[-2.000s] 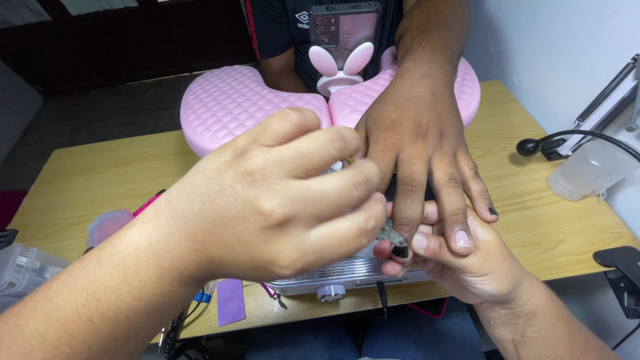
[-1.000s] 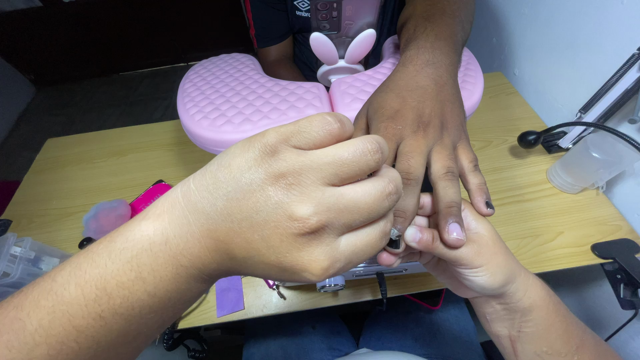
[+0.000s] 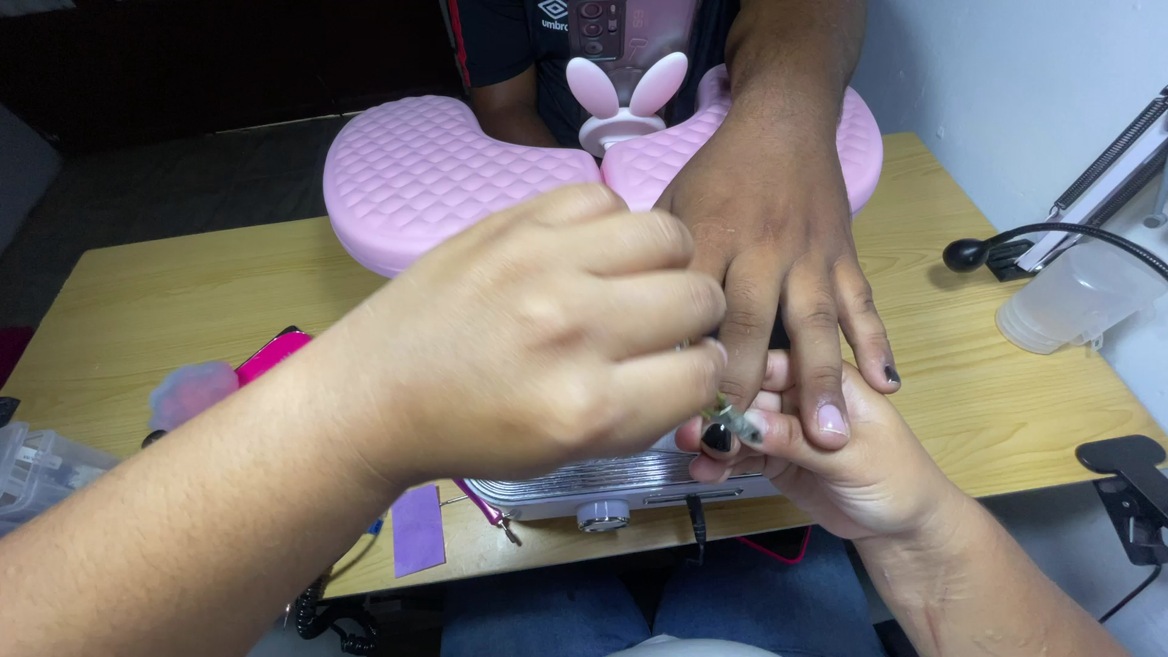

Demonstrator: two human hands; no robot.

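My left hand [image 3: 538,338] is curled, back upward, around a small tool whose pale, partly clear tip [image 3: 739,424] shows below the fingertips; its handle is mostly hidden. That tip lies beside a black-painted fingernail [image 3: 716,438] on another person's hand [image 3: 766,210]. My right hand [image 3: 849,465], palm up, holds this finger from beneath, its thumb near the nail. A neighbouring finger has a pale pinkish nail [image 3: 832,419], and another has a dark nail [image 3: 891,373]. The other person's wrist rests over a pink quilted armrest [image 3: 456,173].
Under the hands stands a white and silver device [image 3: 602,511] with a knob and a plugged cable. A purple card [image 3: 418,531], a fluffy pompom [image 3: 193,394] and a plastic container [image 3: 46,470] lie left. A clear cup [image 3: 1077,292] and a gooseneck [image 3: 1077,233] are right.
The tool tip has shifted from the upper left of the black nail to its right side. My right hand keeps its hold on the finger. The other person's hand stays in about the same place.
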